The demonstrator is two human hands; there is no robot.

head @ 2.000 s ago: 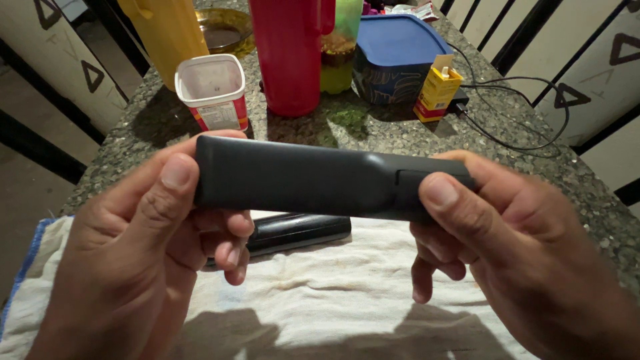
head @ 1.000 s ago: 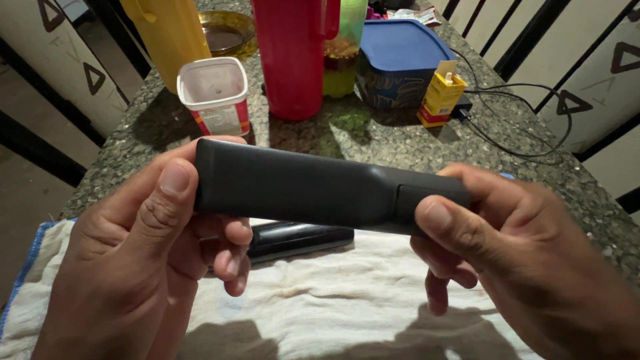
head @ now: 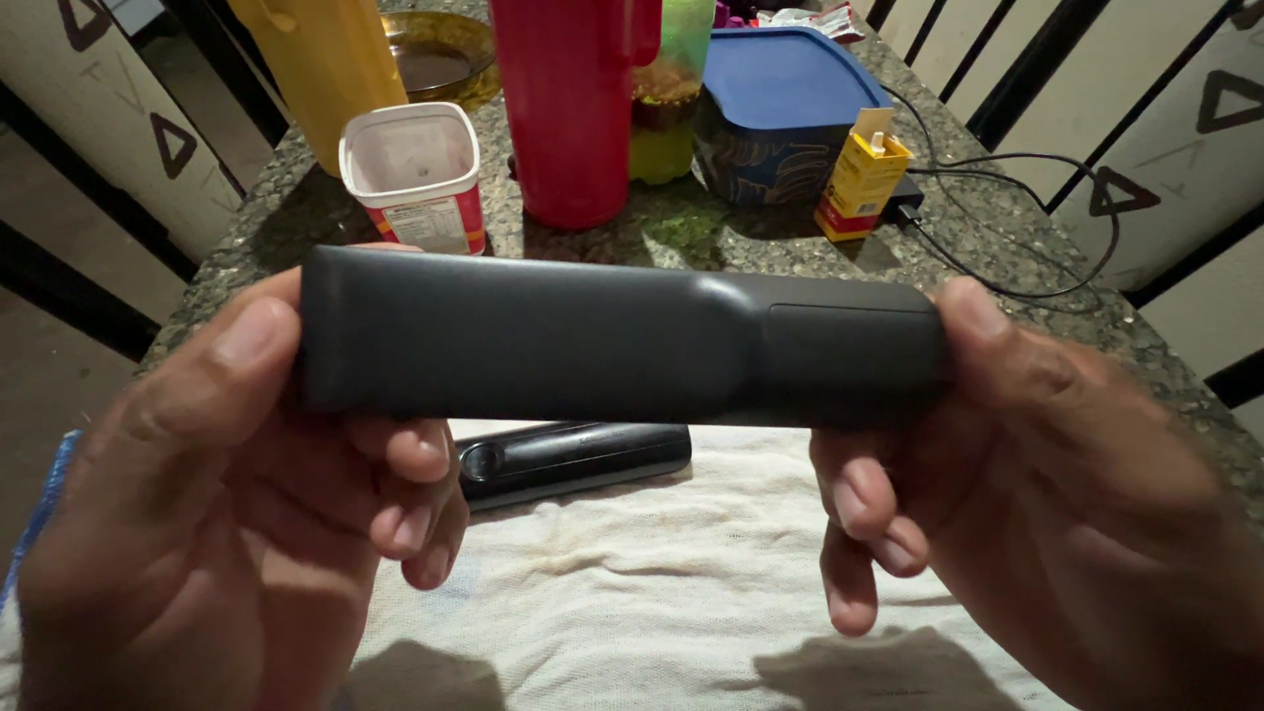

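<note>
Between my hands is a black plastic remote control, held level with its smooth back toward me and a cover seam near its right end. My left hand grips the left end, thumb at the edge and fingers curled beneath. At the right end, my right hand has its thumb against the end, its lower fingers hanging below. Behind and under the held remote, a second glossy black device, which looks like another remote, lies on a white cloth; its left part is hidden by my left fingers.
On the granite table stand a white-and-red plastic tub, a yellow pitcher, a red pitcher, a green bottle, a blue-lidded container, a small yellow box and a black cable. Chairs flank the table.
My right thumb has shifted from the face of the remote to its right end, uncovering more of the cover seam. The remote sits more level than a second ago.
</note>
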